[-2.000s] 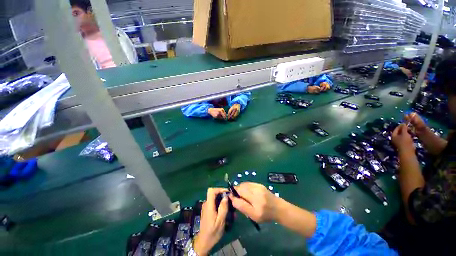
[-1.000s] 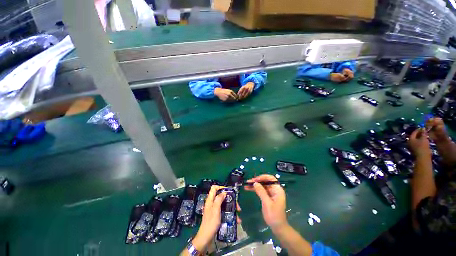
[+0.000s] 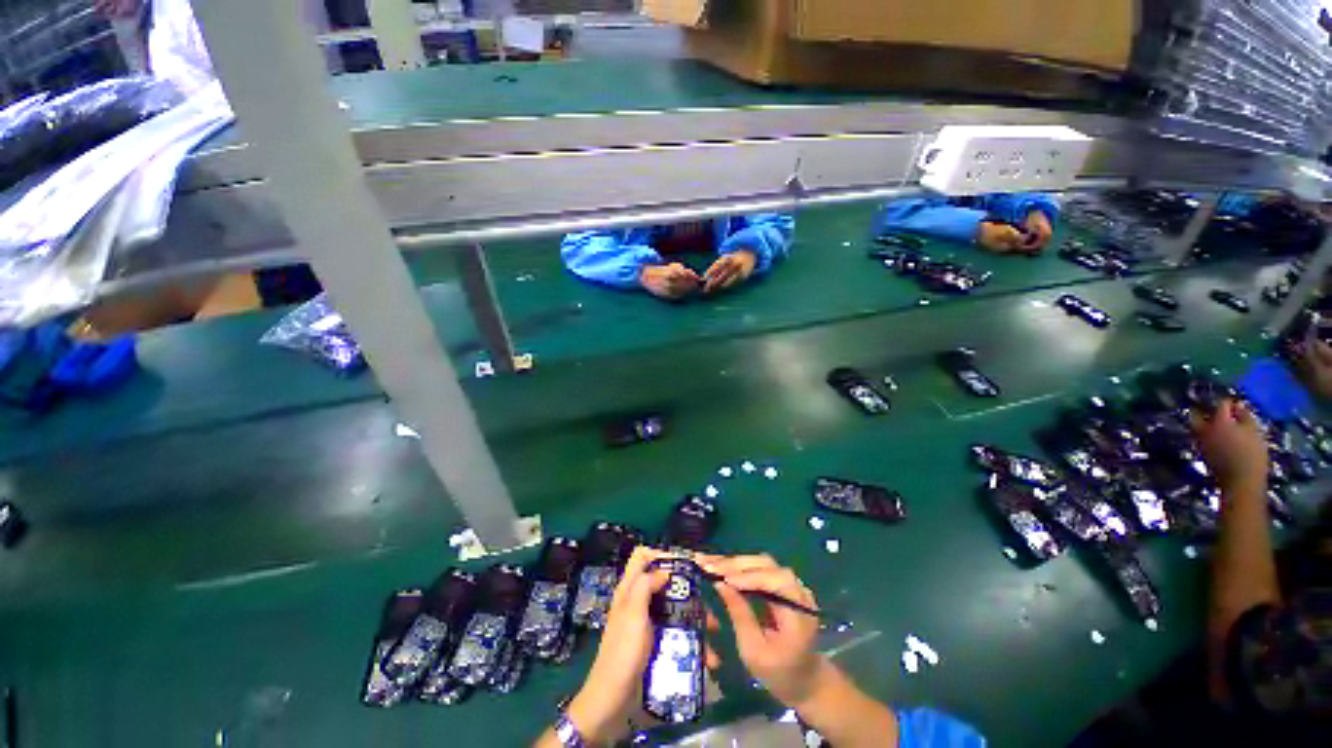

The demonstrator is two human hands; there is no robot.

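My left hand [image 3: 631, 643] holds a black oblong handset [image 3: 675, 650] upright, face toward me, with a bright silvery lower part. My right hand [image 3: 774, 628] holds a thin dark stick [image 3: 777, 598] like a pen, its inner end at the handset's top. The fingers partly hide that tip. A row of black handsets [image 3: 487, 628] lies on the green bench to the left of my hands. Another handset [image 3: 693, 520] lies just behind my hands. Part of a pale sheet [image 3: 738, 732] shows below my hands at the picture's bottom edge.
A single handset [image 3: 859, 500] and white scraps [image 3: 919, 652] lie right of my hands. A heap of handsets [image 3: 1074, 512] is further right, by a person's arm [image 3: 1239, 541]. A slanting grey post [image 3: 387, 322] stands left. A rail with a power strip [image 3: 1005, 158] crosses ahead; blue-sleeved people work behind it.
Since one second ago, my right hand has moved in to the handset's top with the stick, now pointing right and down. Earlier, both hands were close together over a handset. The camera view has shifted.
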